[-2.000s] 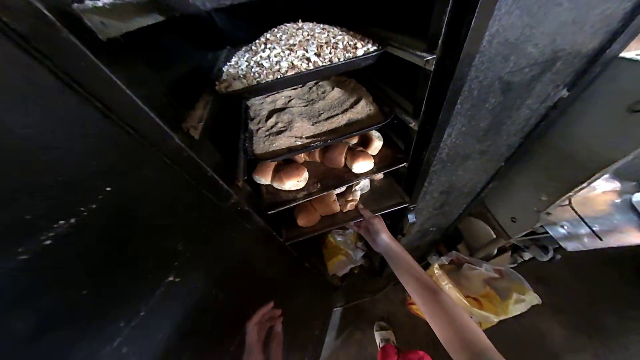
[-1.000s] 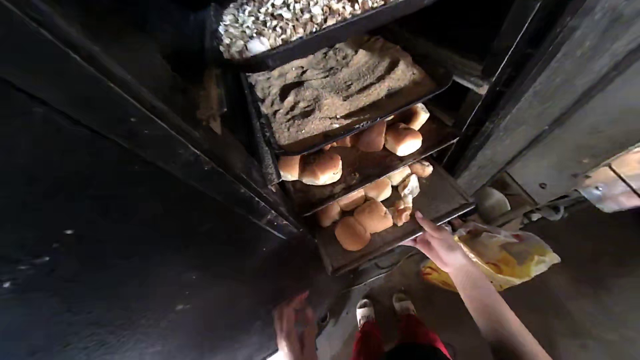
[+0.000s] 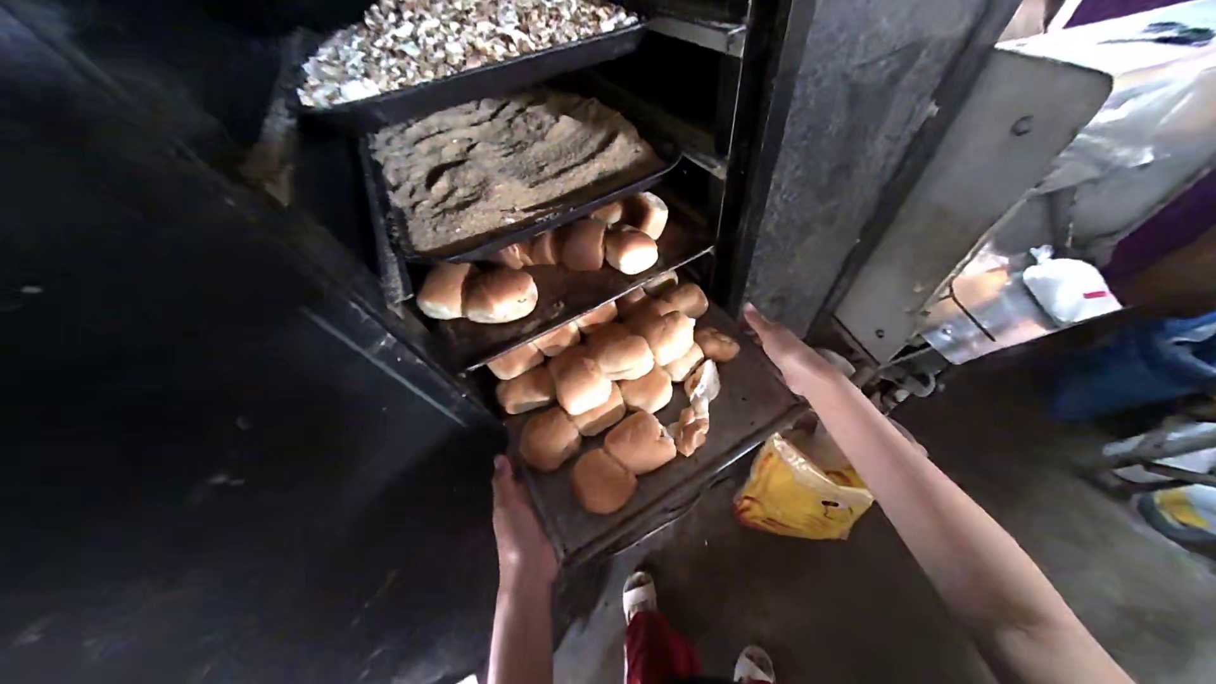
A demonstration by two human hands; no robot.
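Observation:
A dark metal baking tray (image 3: 750,399) juts out of the lowest visible level of a tray rack, tilted in view, with several bread rolls (image 3: 622,356) on it. My left hand (image 3: 521,532) is on its left edge and my right hand (image 3: 788,356) on its right edge, so the tray is held between both; the fingers beneath are hidden. Torn bread pieces (image 3: 698,408) lie near the right side. Above it, another tray (image 3: 570,290) bears more rolls. Higher up are a tray of brown crumbs (image 3: 503,171) and a tray of pale, broken pieces (image 3: 446,43).
A dark panel (image 3: 237,427) stands close on the left, and a grey metal upright (image 3: 845,123) borders the rack on the right. A yellow plastic bag (image 3: 803,489) sits on the floor below my right forearm. A blue container (image 3: 1140,370) is at the far right.
The roll-laden lower tray has come much farther out of the rack, showing more rolls. My left hand, earlier apart from the tray, is now at its left edge. My right hand has moved along to its right side.

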